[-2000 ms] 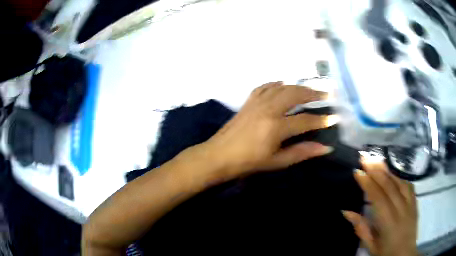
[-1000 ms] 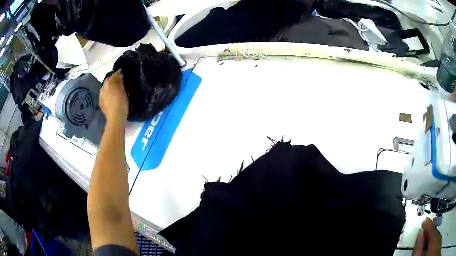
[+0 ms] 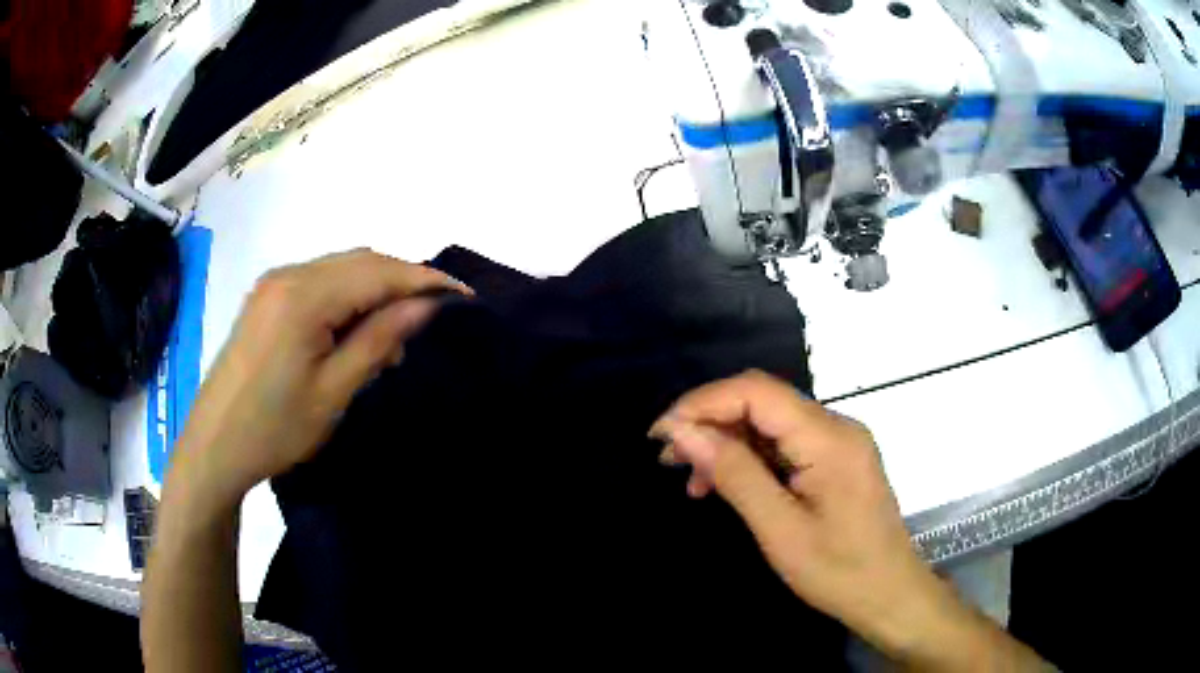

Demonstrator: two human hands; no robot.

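Observation:
A large black garment panel lies on the white table and runs under the head of the industrial sewing machine. The cloth's upper right part is at the presser foot and needle. My left hand is at the cloth's upper left edge, thumb and fingers pinched on it. My right hand is over the cloth below the machine head, fingers curled with the tips together; whether cloth is between them I cannot tell.
A smartphone lies right of the machine. A measuring tape runs along the front table edge. A black bundle sits at the far left beside a blue strip and a grey round-vented unit. A white rod leans behind them.
My left hand has left the black bundle and come to the cloth. My right hand has moved from beside the needle onto the cloth area. The view has turned right, and the cloth now reaches under the head.

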